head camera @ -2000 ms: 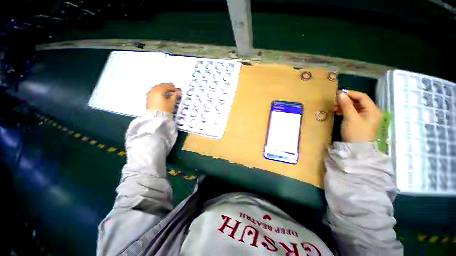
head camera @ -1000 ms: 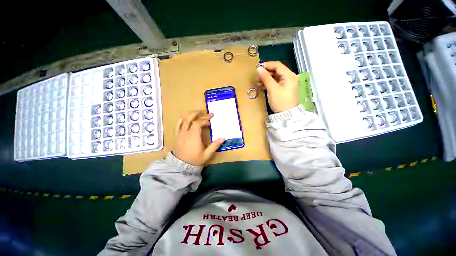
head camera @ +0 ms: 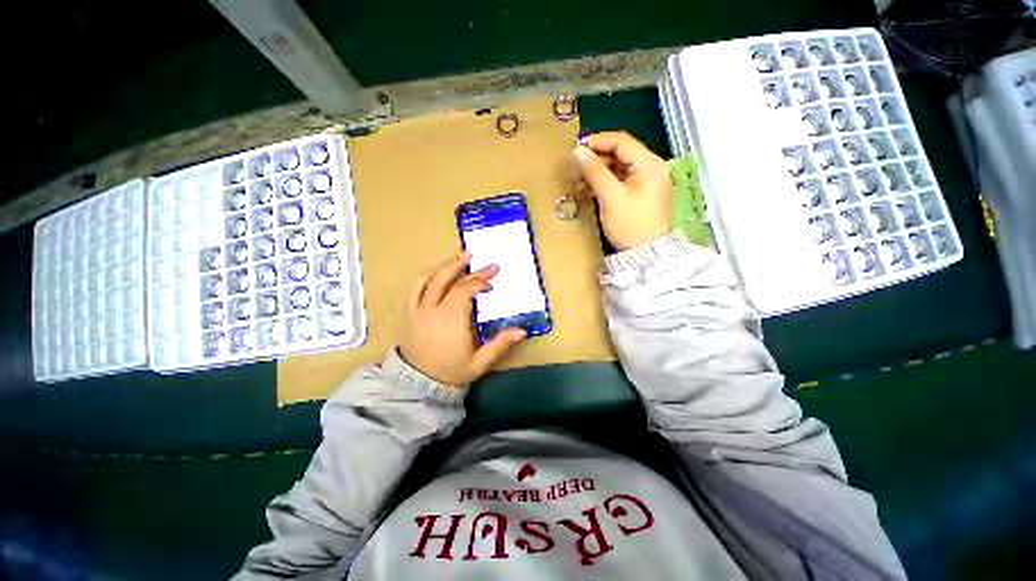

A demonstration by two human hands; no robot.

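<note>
A smartphone (head camera: pixel 507 267) with a white screen and blue top bar lies upright on the brown cardboard sheet (head camera: pixel 398 170). My left hand (head camera: pixel 452 323) rests at the phone's left side, fingers apart, fingertips over the screen and thumb at its lower edge. My right hand (head camera: pixel 631 191) is above the cardboard's right edge and pinches a small metal ring (head camera: pixel 584 142) between thumb and fingertip; the ring is mostly hidden. Three loose rings lie on the cardboard: one at the top (head camera: pixel 508 124), one at the top right corner (head camera: pixel 565 108), one below (head camera: pixel 567 208).
Left of the cardboard are a partly filled white tray (head camera: pixel 185 272) and an empty tray (head camera: pixel 91 278). On the right are a stack of white trays (head camera: pixel 738 170), a green slip (head camera: pixel 688 199), another stack (head camera: pixel 1005 170) and a dark fan (head camera: pixel 949 34). A metal post (head camera: pixel 293 51) stands behind.
My left hand has moved from the left tray to the phone. My right hand still pinches a ring. The view has swung right, and the fan and far-right trays have come into view.
</note>
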